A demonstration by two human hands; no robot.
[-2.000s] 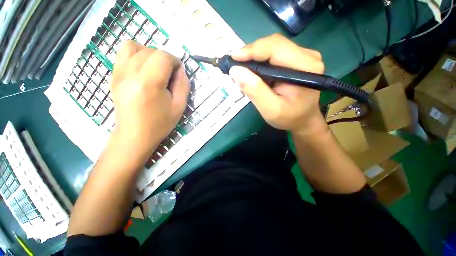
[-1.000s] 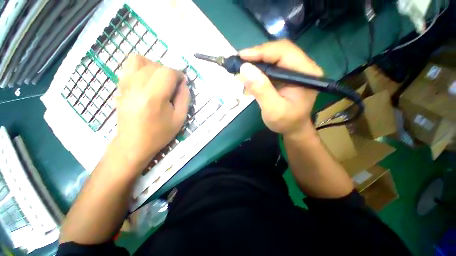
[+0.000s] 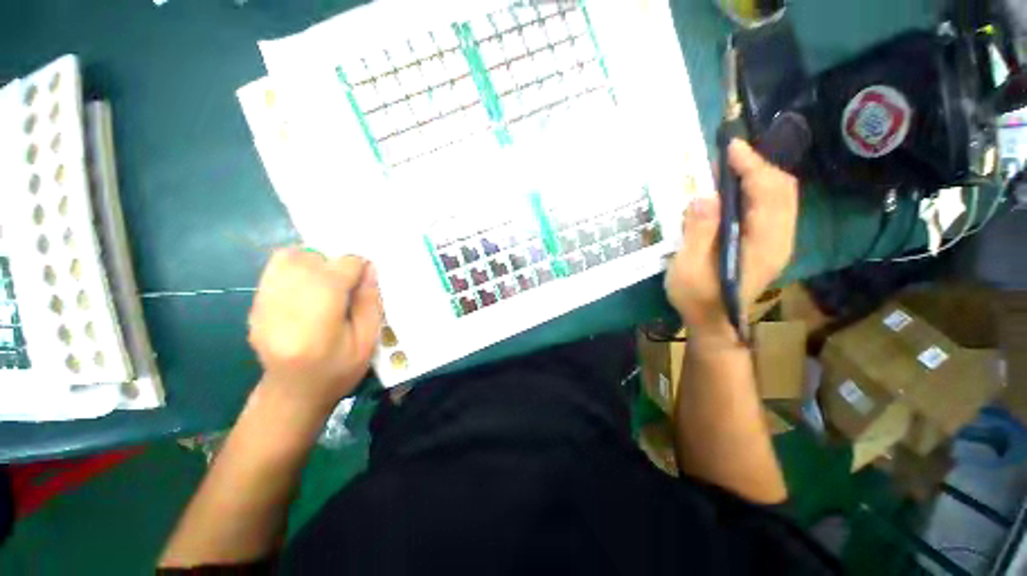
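The white carrier tray [image 3: 321, 203] lies on the green bench, holding green-edged PCB panels [image 3: 479, 79] with rows of small units, washed out by glare in places. My right hand [image 3: 738, 242] grips the black soldering iron [image 3: 731, 225] upright in view at the tray's right edge. Its thin tip [image 3: 732, 73] points away from me, off the panels, beside a dark stand. My left hand [image 3: 315, 321] is a closed fist at the tray's left front edge. A thin solder wire [image 3: 191, 293] runs from the left to this fist; its end is hidden.
A second pile of white trays [image 3: 79, 225] is at the left. A black box with a red-and-white round sticker [image 3: 876, 120] and a yellowish round container [image 3: 752, 9] are at the upper right. Cardboard boxes [image 3: 912, 360] stand on the floor at the right, below the bench.
The view has swung, so the tray appears turned. My left hand has left the panels for the tray's edge. My right hand has moved the iron away from the panels, its tip now turned away from me.
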